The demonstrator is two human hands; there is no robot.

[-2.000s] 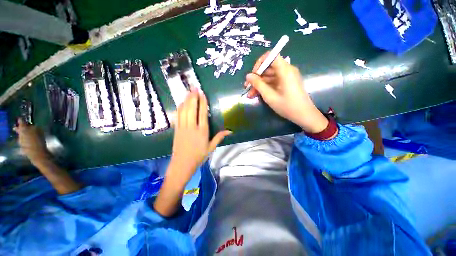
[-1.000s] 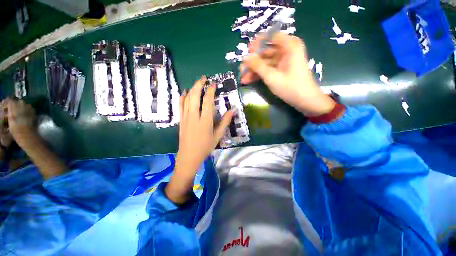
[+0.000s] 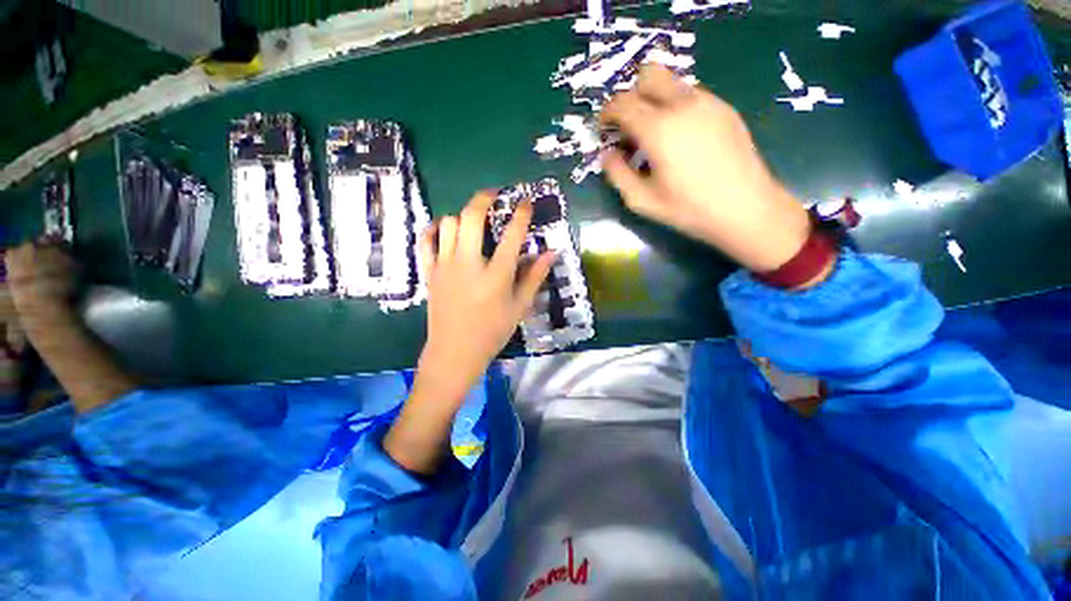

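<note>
A silver-white phone frame (image 3: 560,282) with a dark section at its top lies on the green bench in front of me. My left hand (image 3: 476,276) rests on its left side, fingers spread and thumb over it, holding it down. My right hand (image 3: 693,159) is over the right edge of the pile of white and dark flex parts (image 3: 611,59), fingers curled downward. Its fingertips are blurred, and I cannot tell what they hold; the pale tool does not show clearly.
Overlapping silver-white frames (image 3: 374,223) lie left of my left hand, with another stack (image 3: 270,217) beyond. Dark slim frames (image 3: 164,217) lie further left. A blue bin (image 3: 981,88) stands at the right. Loose flex parts (image 3: 808,94) lie near it. Another person's hand (image 3: 45,282) is at far left.
The phone frame under my left hand has come right and nearer since the first frame. My right hand has moved up to the pile. The pale tool, clear at first, is no longer discernible.
</note>
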